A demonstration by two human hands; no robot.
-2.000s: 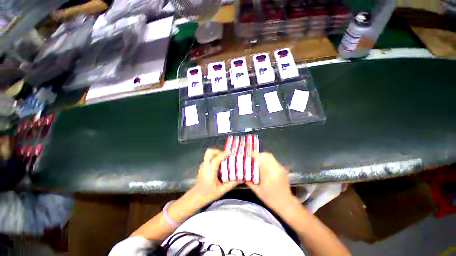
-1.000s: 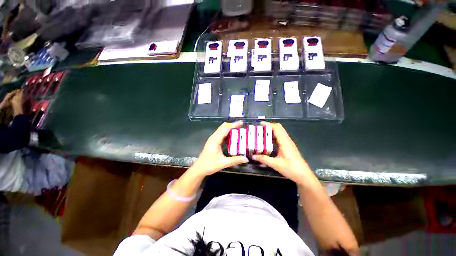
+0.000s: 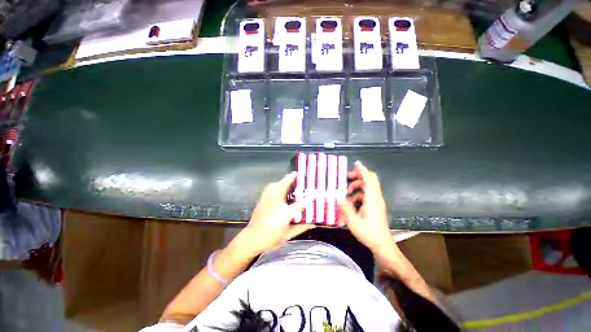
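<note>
A row of several red-and-white keypad phones [image 3: 321, 178] stands on edge, side by side, between my hands at the bench's near edge. My left hand [image 3: 277, 209] grips the row from the left. My right hand [image 3: 368, 209] holds its right side, thumb at the near end and fingers partly raised. Beyond it lies the clear blister tray [image 3: 278, 146]. Its far pockets hold several phones with white rear covers [image 3: 327, 48] up. Its near pockets hold only white paper slips [image 3: 328, 102].
The dark green bench [image 3: 129, 136] runs left and right. A spray bottle [image 3: 509, 32] stands at the far right. A white board [image 3: 136, 37] with a phone-like piece lies far left. Red phones [image 3: 13, 107] show at the left edge. Cardboard boxes [image 3: 104, 266] are below.
The row of phones has tipped so that more of its long sides shows. My right fingers have loosened slightly. The view has shifted, so the tray appears higher and further left.
</note>
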